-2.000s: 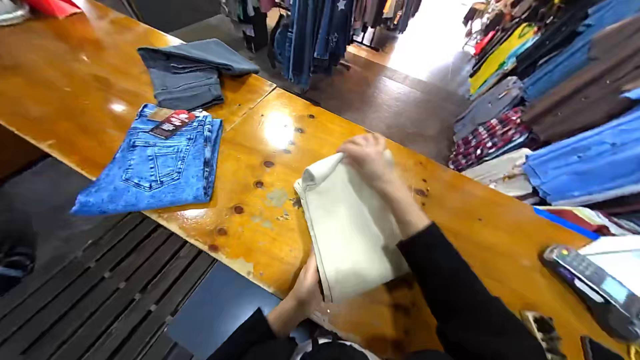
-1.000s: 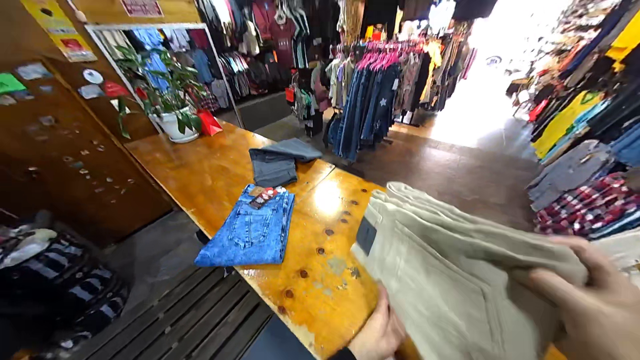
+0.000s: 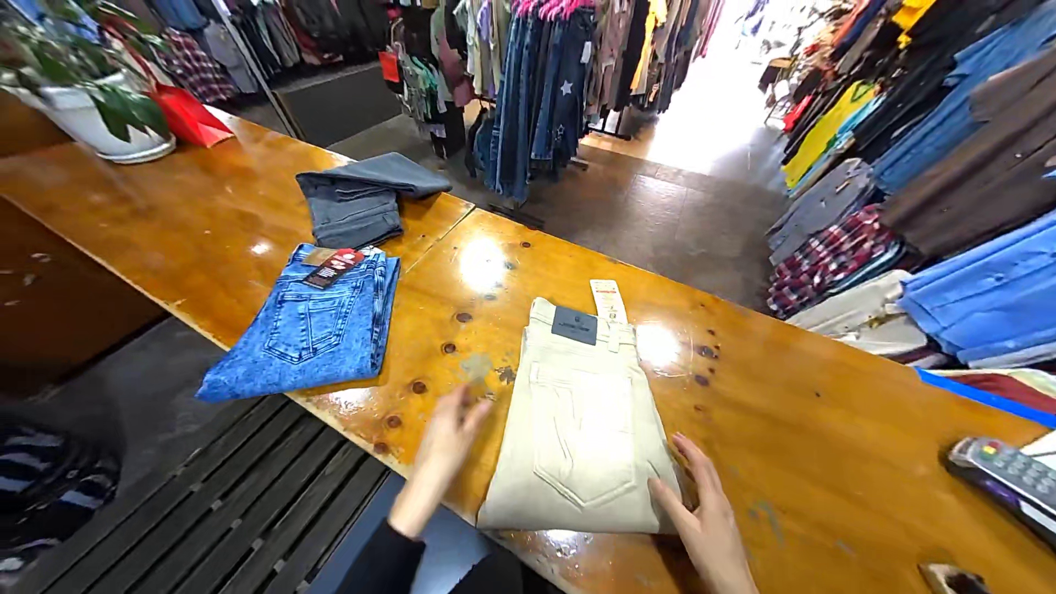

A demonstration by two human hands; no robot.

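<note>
Folded cream jeans [image 3: 582,429] lie flat on the varnished wooden counter [image 3: 792,462], back pocket up, with a dark waistband patch and a paper tag at the top. My left hand [image 3: 450,433] is just left of them, fingers apart, holding nothing. At their lower right edge is my right hand [image 3: 701,503], fingers spread, the thumb at the cloth. Folded blue jeans [image 3: 309,322] with a red and black tag rest on the counter to the left. Behind these are folded dark grey jeans [image 3: 363,198], less neatly laid.
A potted plant [image 3: 115,124] and a red object [image 3: 190,115] stand at the far left. A card terminal [image 3: 1006,478] sits at the right edge. Clothes racks [image 3: 544,91] and stacked garments [image 3: 833,256] are beyond the counter. A slatted bench [image 3: 214,503] is below.
The cream jeans, held up in both hands a second ago, now lie on the counter with their pocket side showing. Both hands have let go of them.
</note>
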